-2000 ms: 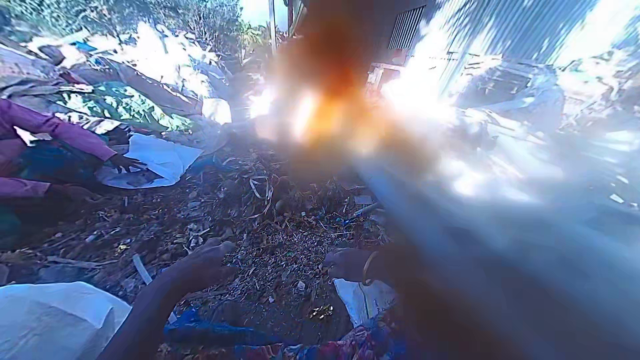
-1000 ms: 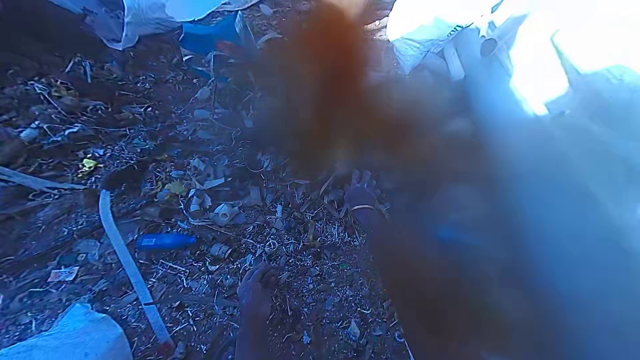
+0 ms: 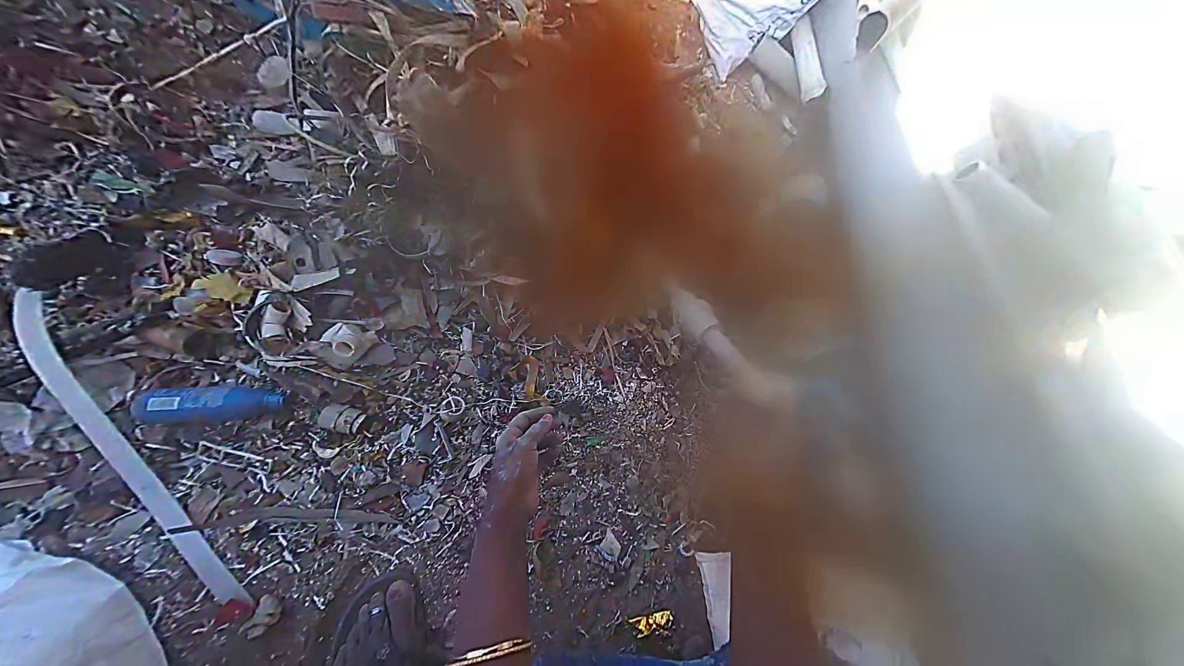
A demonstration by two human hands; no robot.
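My left hand (image 3: pixel 524 449), with a gold bangle on its forearm, reaches down to the littered ground. Its fingers are bent, with the tips beside a small yellow strip (image 3: pixel 532 377); whether they pinch it is unclear. A blurred brown shape at the lower right looks like my right forearm, but a large smear over the view hides that hand. Left of my left hand lie a blue plastic bottle (image 3: pixel 208 404), a short beige pipe fitting (image 3: pixel 340 419) and a pale ring-shaped piece (image 3: pixel 348 342). A pale tubular piece (image 3: pixel 708 328) shows partly at the smear's edge.
A long curved white strip (image 3: pixel 116 444) lies at the left, above a white sack (image 3: pixel 69 606). My sandalled foot (image 3: pixel 381 620) is at the bottom. White pipes (image 3: pixel 807 57) and a white printed sack (image 3: pixel 754 28) are at the upper right. Gold foil (image 3: pixel 650 622) lies near the bottom.
The view has tilted down from the wider yard to the ground. My left hand now reaches farther up the frame than one second ago. My right hand, visible earlier, can no longer be made out.
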